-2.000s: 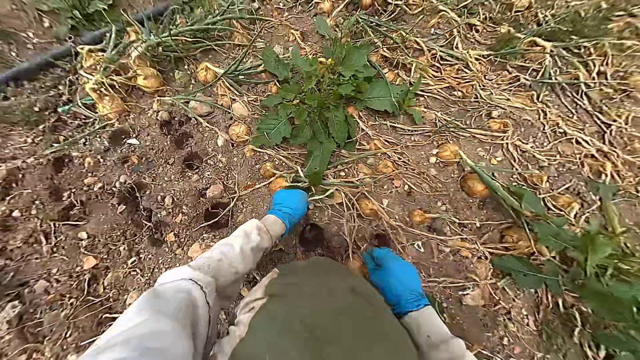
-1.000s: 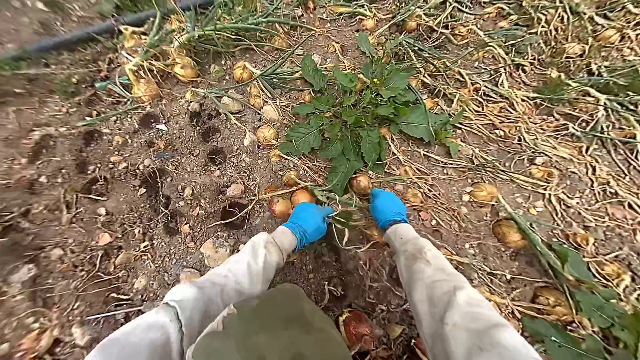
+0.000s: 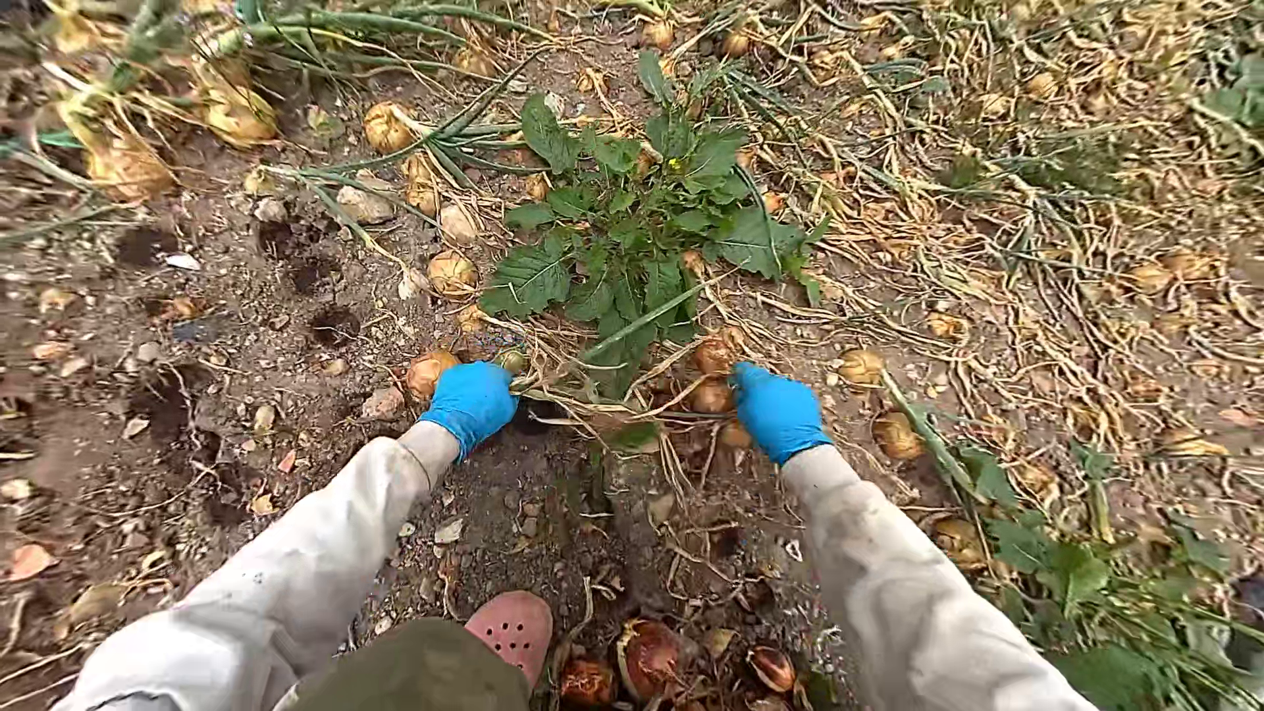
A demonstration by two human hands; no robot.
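Observation:
My left hand (image 3: pixel 471 407), in a blue glove, is closed on dry onion tops, with a yellow-brown onion (image 3: pixel 431 373) against its upper left side. To the right, my right hand (image 3: pixel 778 410), also gloved in blue, is beside two onions (image 3: pixel 711 395); its fingertips are hidden, so what it grips is unclear. Dry onion stalks (image 3: pixel 592 403) stretch over the soil between both hands. Just above them grows a leafy green weed (image 3: pixel 632 227).
Onions with green tops (image 3: pixel 237 114) lie at the upper left. Several reddish onions (image 3: pixel 652 657) rest beside a pink clog (image 3: pixel 513 632) at the bottom. Withered stalks (image 3: pixel 987 257) cover the right side, and a leafy plant (image 3: pixel 1066 573) stands lower right. Holes (image 3: pixel 334 323) pit the soil at left.
My hands, close together one second ago, are now farther apart, with stalks stretched between them. The pink clog has come into view at the bottom.

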